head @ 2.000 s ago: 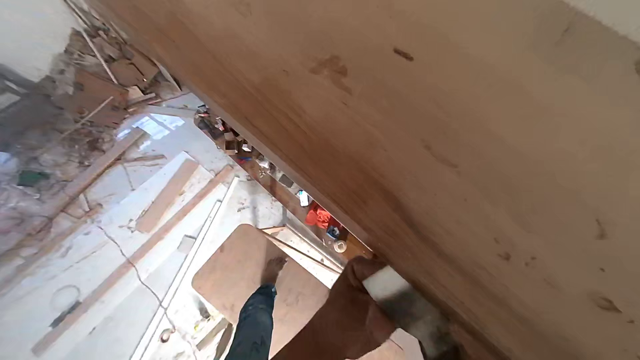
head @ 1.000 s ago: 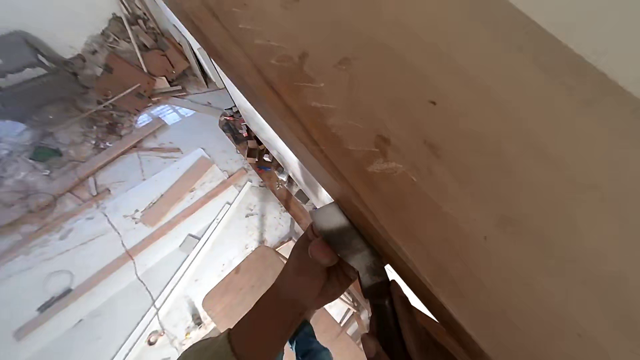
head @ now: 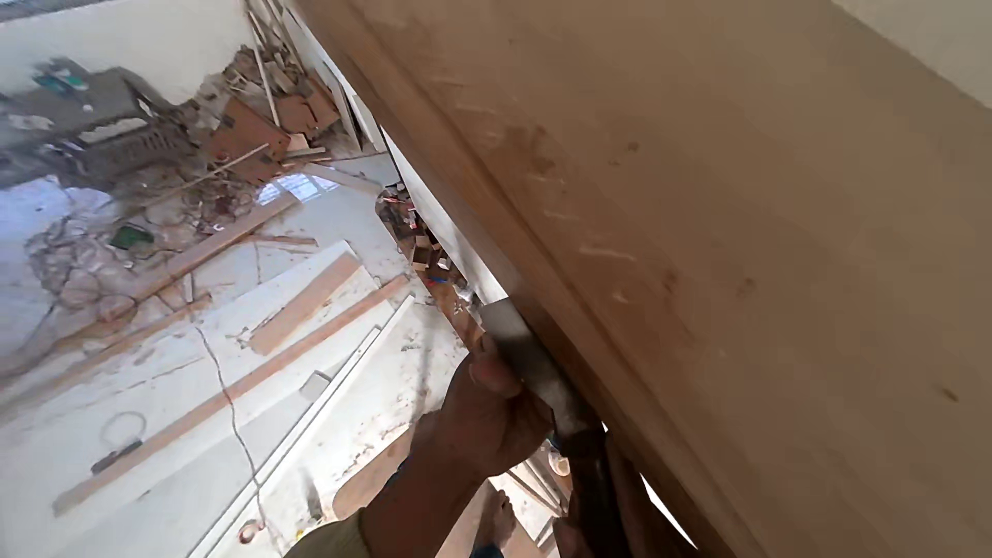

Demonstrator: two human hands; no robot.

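A large wooden board (head: 697,256) with a moulded edge and chalky marks slants across the right of the view. Against its lower edge lies the wide flat metal blade of what looks like a wood chisel (head: 518,341). My left hand (head: 492,415) holds the blade from the left, thumb on its face. The tool's dark handle (head: 595,484) runs down to the bottom of the view, where my right hand (head: 639,508) is wrapped around it, in shadow and partly cut off. A bare foot (head: 500,515) shows far below, on a wooden surface.
Wooden planks (head: 232,395) and white strips (head: 310,422) lie on the floor at left, with a thin cable (head: 232,411) across them. Scrap wood (head: 263,124) is heaped at the back beside a dark table (head: 101,101). Small items fill a narrow strip (head: 422,248) beside the board.
Two seconds ago my left hand was not plainly in view; one second ago it was on the blade, as now. The view has shifted.
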